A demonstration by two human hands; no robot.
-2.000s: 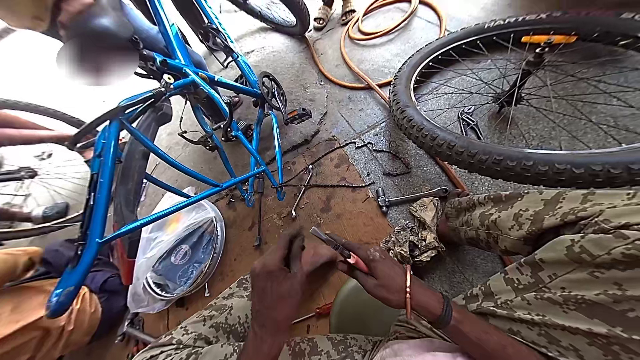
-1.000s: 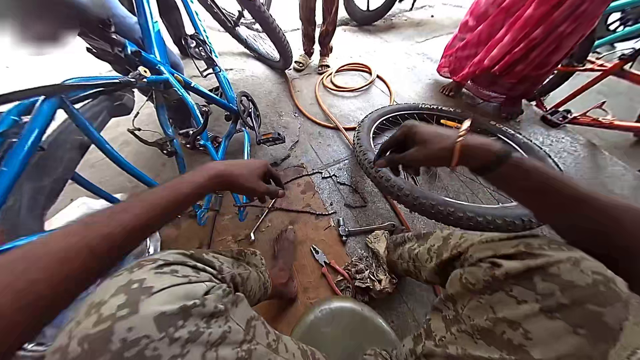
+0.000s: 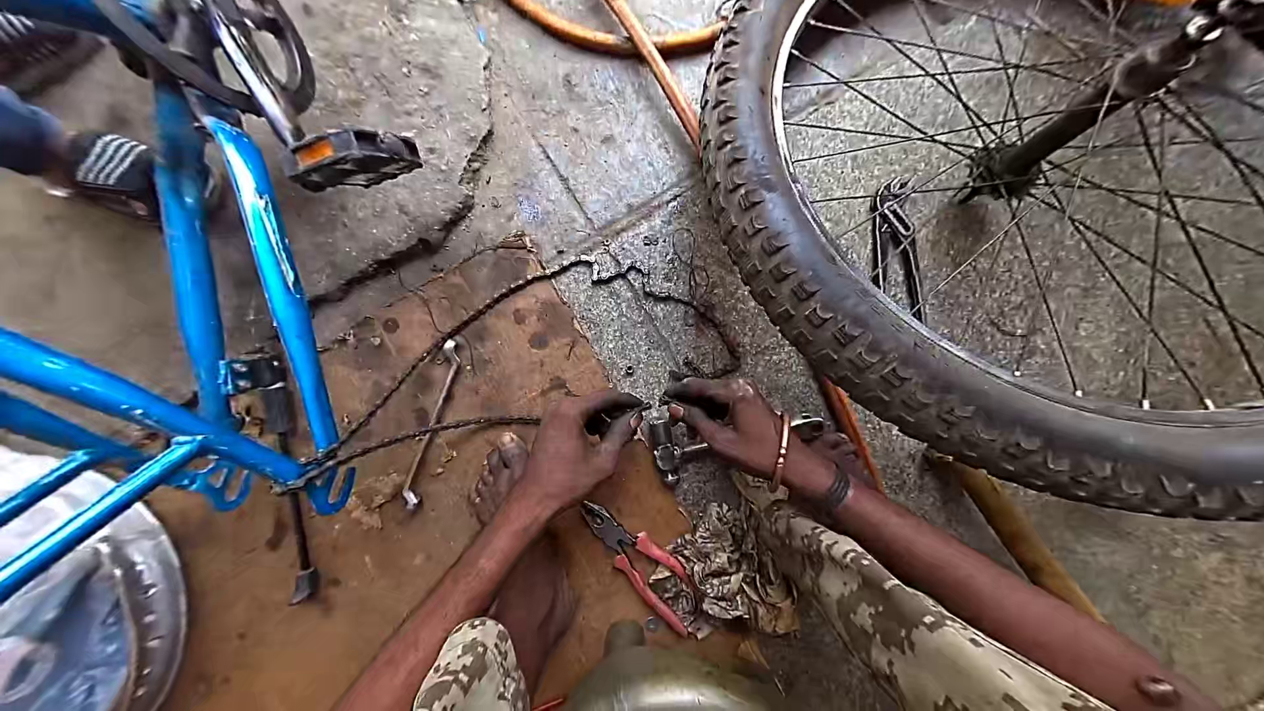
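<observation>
A bicycle chain [image 3: 434, 346] loops from the rear dropout of the blue bicycle frame [image 3: 281, 286] across the floor to my hands. My left hand [image 3: 583, 439] pinches one chain end between thumb and fingers. Close to it, my right hand [image 3: 726, 420] pinches the other chain part; the fingertips nearly meet. A metal tool with a cylindrical head [image 3: 664, 444] sits just below the fingertips, its handle running under my right hand; whether a finger touches it is hidden. Red-handled pliers [image 3: 642, 568] lie open by my foot. A thin metal wrench [image 3: 433, 425] lies on the brown board.
A bicycle wheel [image 3: 780, 267] lies at the right, with a black tool [image 3: 897, 247] beneath its spokes. An orange hose [image 3: 657, 74] runs behind it. Crumpled cloth or paper [image 3: 736, 573] is beside the pliers. A pedal [image 3: 355, 158] juts out upper left, near another person's foot [image 3: 114, 168].
My hands, apart one second ago with the right over the wheel, are now together at the chain. The pliers, held two seconds ago, lie on the floor. The view is now closer.
</observation>
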